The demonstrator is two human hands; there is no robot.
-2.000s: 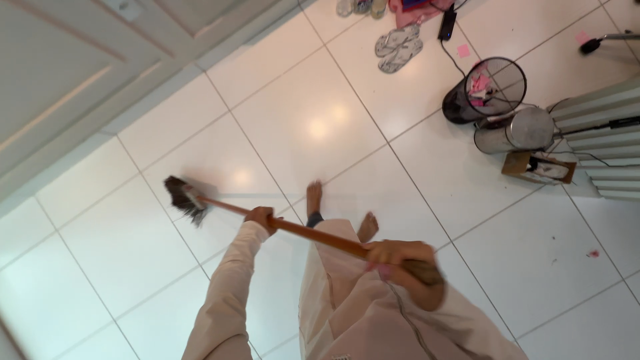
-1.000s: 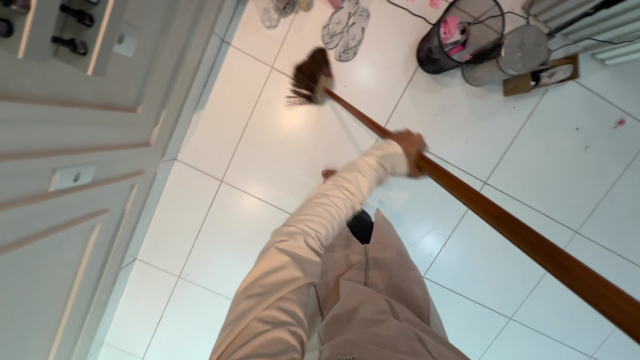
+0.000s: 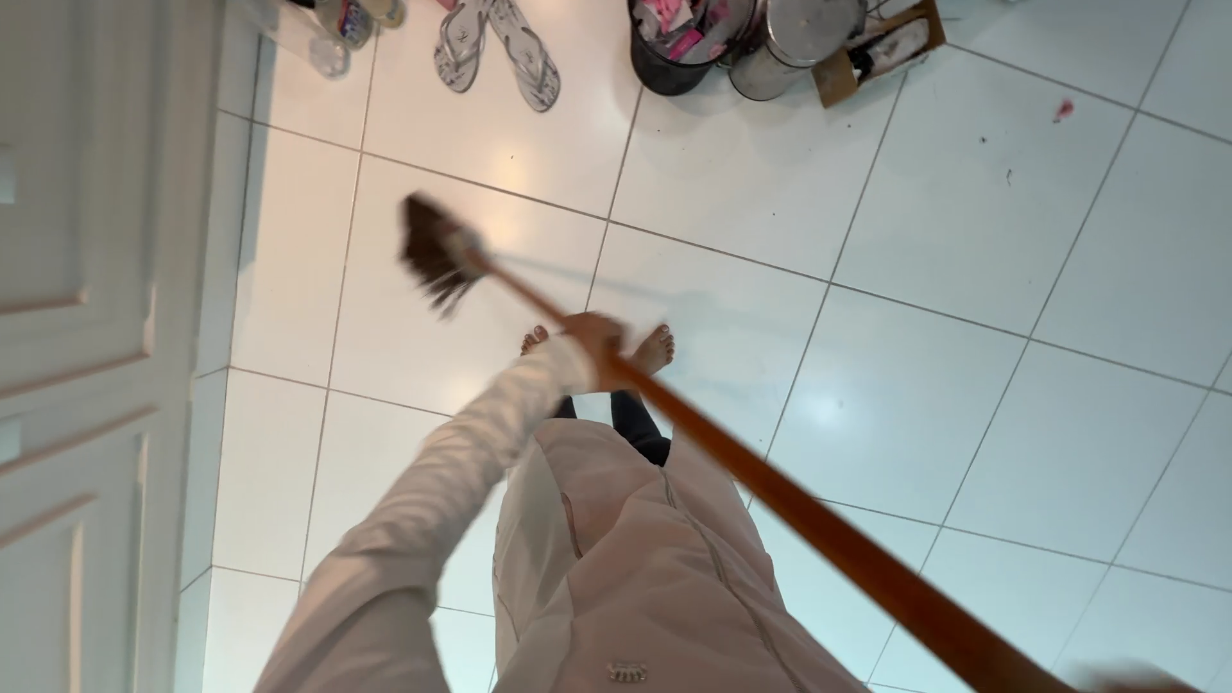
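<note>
My left hand (image 3: pixel 599 348) is closed around the wooden handle of a broom (image 3: pixel 789 486), partway along it, above my bare feet. The dark bristle head (image 3: pixel 438 248) is at the upper left over the white floor tiles and looks blurred; whether it touches the floor is unclear. At the bottom right corner, a blurred bit of my right hand (image 3: pixel 1136 677) shows close to the upper end of the handle. Its fingers and grip are mostly cut off by the frame.
White panelled cabinetry (image 3: pixel 96 337) runs down the left side. Along the top are patterned flip-flops (image 3: pixel 525 58), bottles (image 3: pixel 342 21), a black waste bin (image 3: pixel 669 72) with pink scraps, a metal canister (image 3: pixel 765 72) and an open cardboard box (image 3: pixel 835 82). A small pink scrap (image 3: pixel 1064 110) lies at upper right.
The broom head, near the flip-flops a second ago, is now farther from them and closer to my feet. My left hand has stayed on the handle. My right hand was on the handle two seconds ago.
</note>
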